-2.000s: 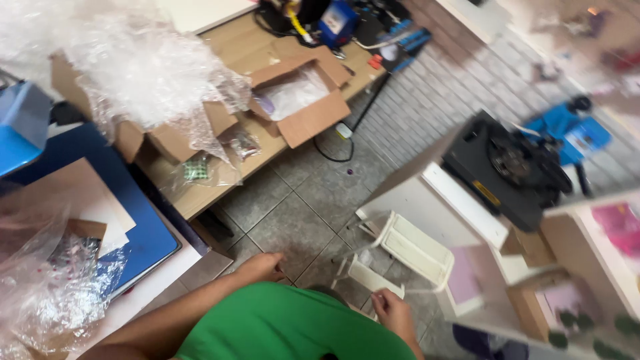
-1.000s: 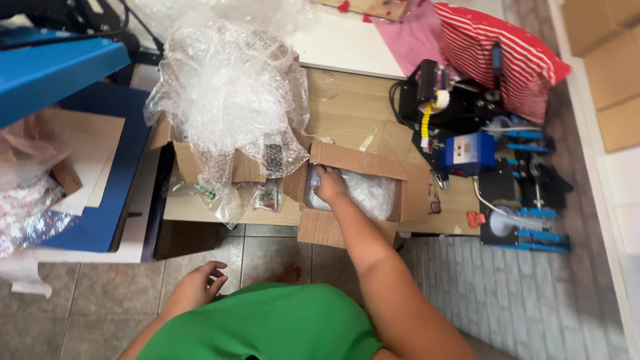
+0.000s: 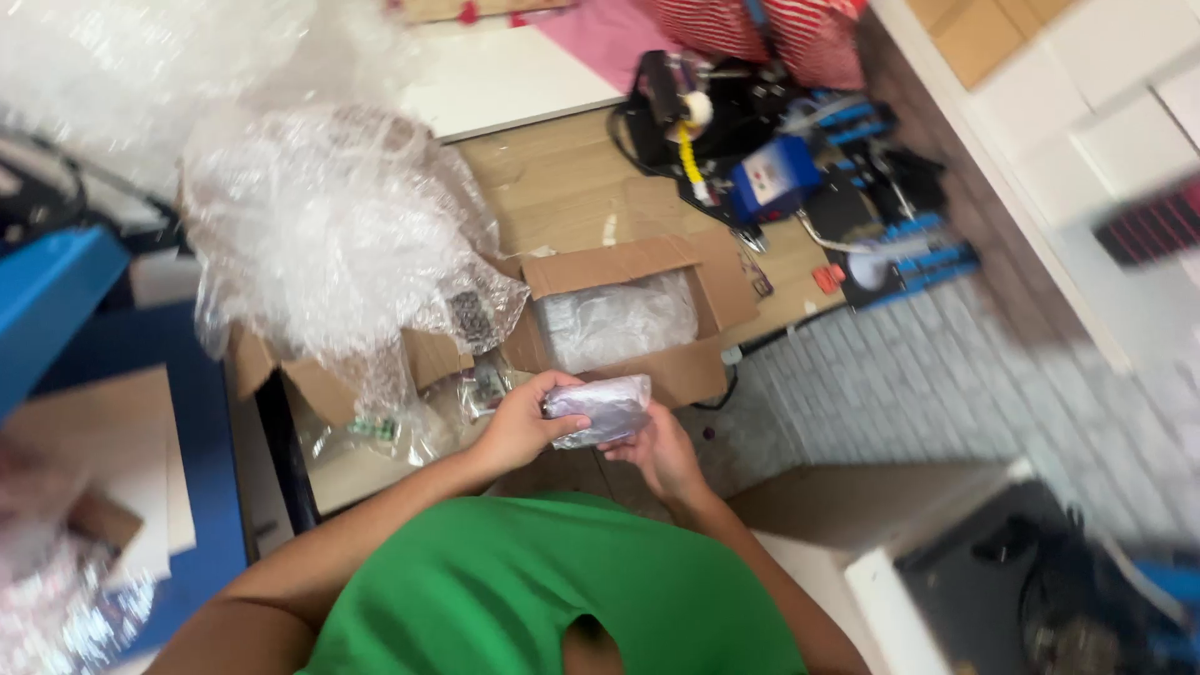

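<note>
Between both hands, in front of my body, is a small purplish item in clear plastic wrap [image 3: 605,411]. My left hand [image 3: 527,422] grips its left end, thumb across the top. My right hand [image 3: 662,454] holds the right end from beneath and beside, its fingers partly hidden. Just beyond them stands an open cardboard box [image 3: 614,270] with its flaps spread and clear plastic wrapping [image 3: 623,323] inside. Left of it, a large heap of clear bubble wrap [image 3: 328,234] covers another cardboard box [image 3: 323,386]. Small clear bags [image 3: 483,386] lie near my left hand.
The wooden table [image 3: 553,183] also carries a blue and black machine [image 3: 773,178] with cables and an orange-red piece [image 3: 829,277]. A blue surface [image 3: 211,459] with paper sheets [image 3: 112,450] is at left. At lower right is a white cabinet edge [image 3: 900,619] beside dark equipment.
My right hand has come out of the open box, where it was one second ago. My left hand has moved up from near my body. Both now hold the wrapped item.
</note>
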